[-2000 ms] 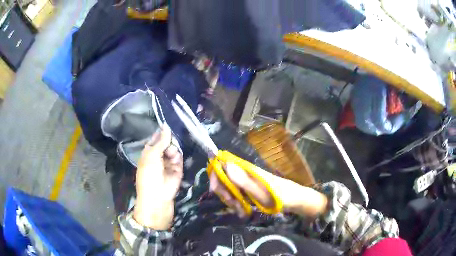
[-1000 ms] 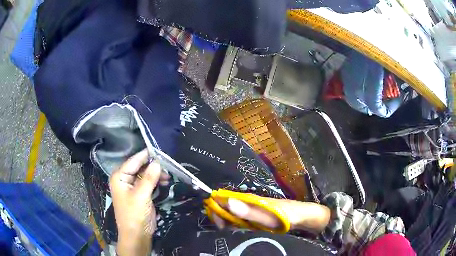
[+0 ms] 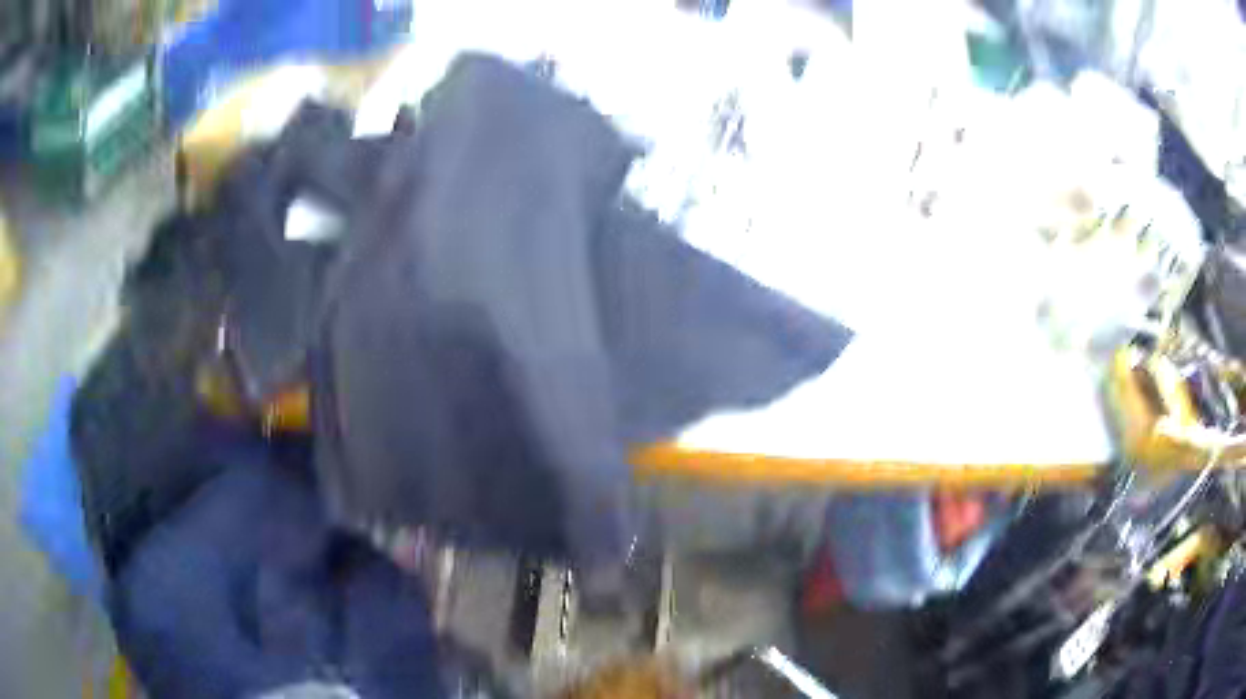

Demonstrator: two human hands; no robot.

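The picture is blurred and neither of my hands is in view. The scissors are not in view. The navy denim garment (image 3: 260, 574) lies at the lower left, and a small bit of its pale opening shows at the bottom edge. Dark cut denim panels (image 3: 465, 314) lie on the white-topped table (image 3: 984, 369) and hang over its yellow-brown edge. One panel's pointed corner reaches right across the white top.
A blurred pile of small items (image 3: 1114, 246) lies on the table's right part. A light blue bundle with red cloth (image 3: 881, 546) is under the table. A woven brown chair (image 3: 629, 679) shows at the bottom edge. Green crates (image 3: 103, 123) stand at the upper left.
The view has swung up towards the table. Both hands and the scissors have left the picture, and the garment and the chair now appear lower.
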